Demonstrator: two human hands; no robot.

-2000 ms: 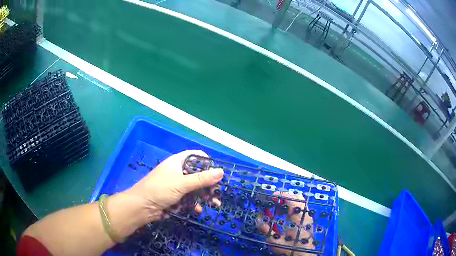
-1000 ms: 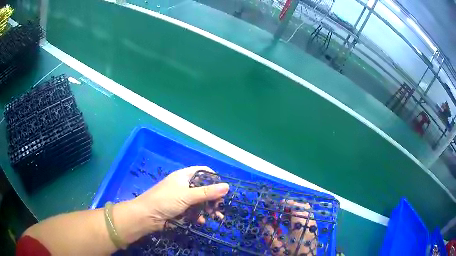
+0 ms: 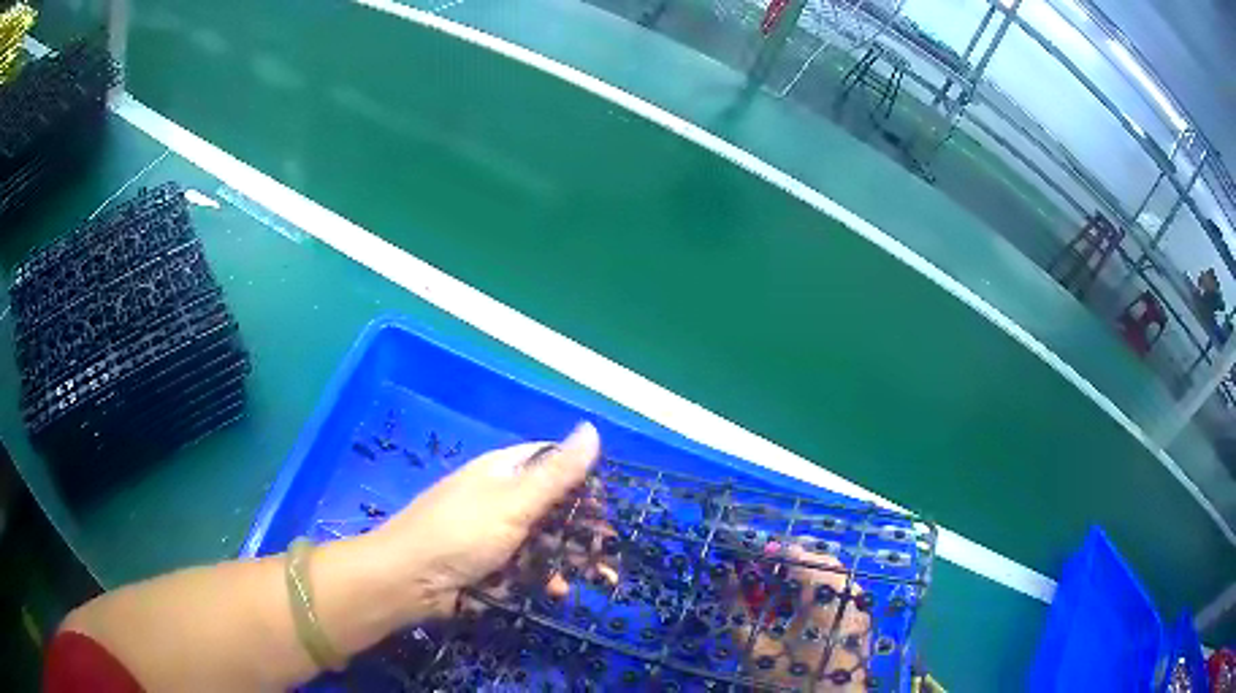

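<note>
My left hand [image 3: 495, 521], bare with a pale bangle, grips the left end of a black sprue frame [image 3: 705, 562], a see-through grid with rows of small dark parts. My right hand [image 3: 813, 616] is behind and under the frame's right part, seen through the grid. It holds red-handled nippers [image 3: 762, 582], mostly hidden; their jaws cannot be made out. The blue parts tray [image 3: 386, 355] lies under both hands. Small black moulded parts [image 3: 389, 447] lie loose in its left part, with more below the frame.
A stack of black sprue frames [image 3: 129, 325] stands left of the tray, with a second black stack [image 3: 54, 115] and a yellow pile [image 3: 14, 38] beyond. A tilted blue bin [image 3: 1105, 630] is at right. A white strip [image 3: 542, 345] crosses the green bench. Stools [image 3: 1088, 251] stand far off.
The frame has shifted slightly and its tilt has changed. My left thumb has lifted and now points up along the frame's edge. My right hand remains behind the grid.
</note>
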